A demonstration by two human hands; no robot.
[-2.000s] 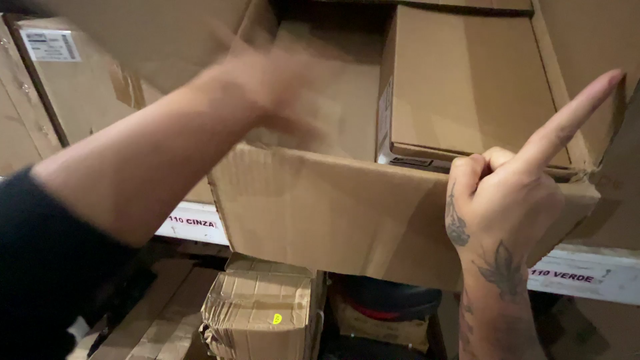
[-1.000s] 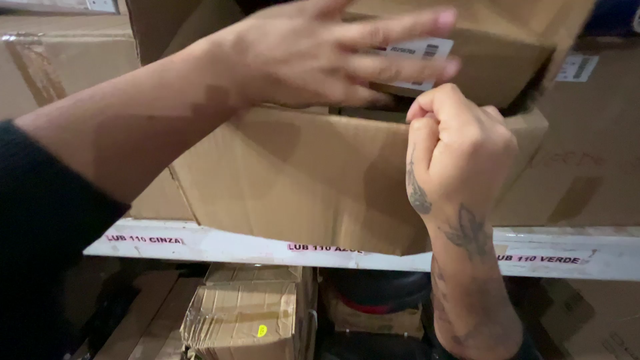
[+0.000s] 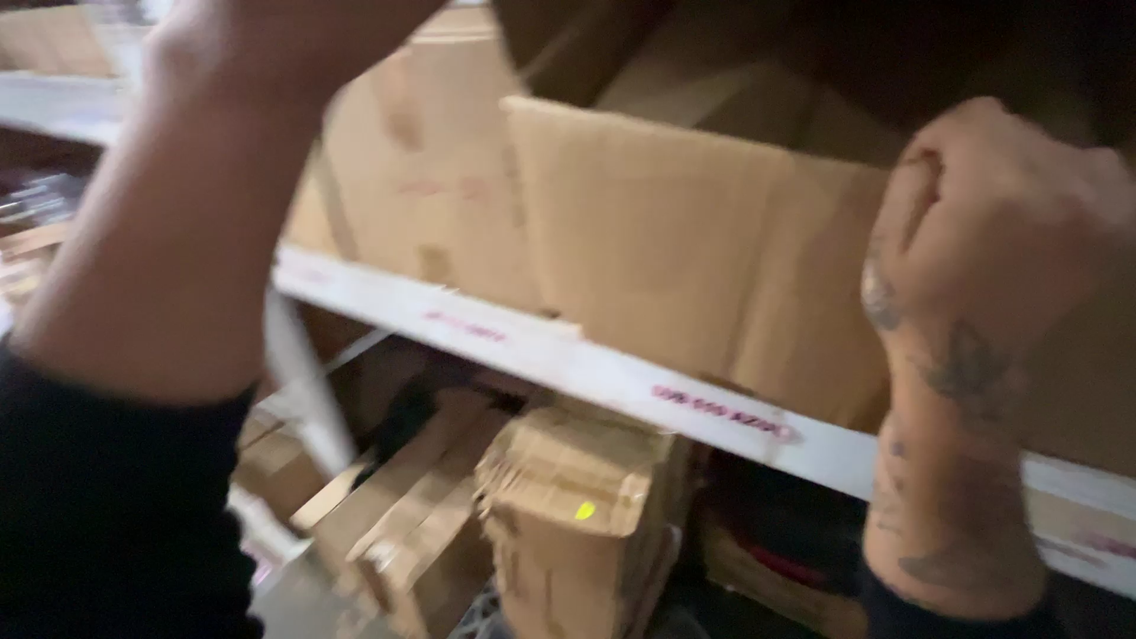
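An open cardboard box (image 3: 657, 222) sits on a shelf, its front wall facing me and its inside dark. My right hand (image 3: 994, 213), with a tattooed wrist, is curled closed at the upper edge of that wall toward the right; its fingertips are hidden. At the top left, the lower part of my left hand (image 3: 311, 27) reaches the frame's upper edge. Its fingers are out of view, so what they touch does not show. Motion blurs both arms.
A white shelf beam (image 3: 612, 368) bearing red writing runs beneath the box. Another closed carton (image 3: 426, 177) stands at its left. Below are a crumpled, taped carton (image 3: 577, 497) with a yellow sticker and long cardboard boxes (image 3: 426, 524). A pale upright post (image 3: 306, 382) stands at left.
My left hand, over the box a second ago, has moved up toward the frame's top edge. My right hand stays at the box's edge. The view has swung left and tilted.
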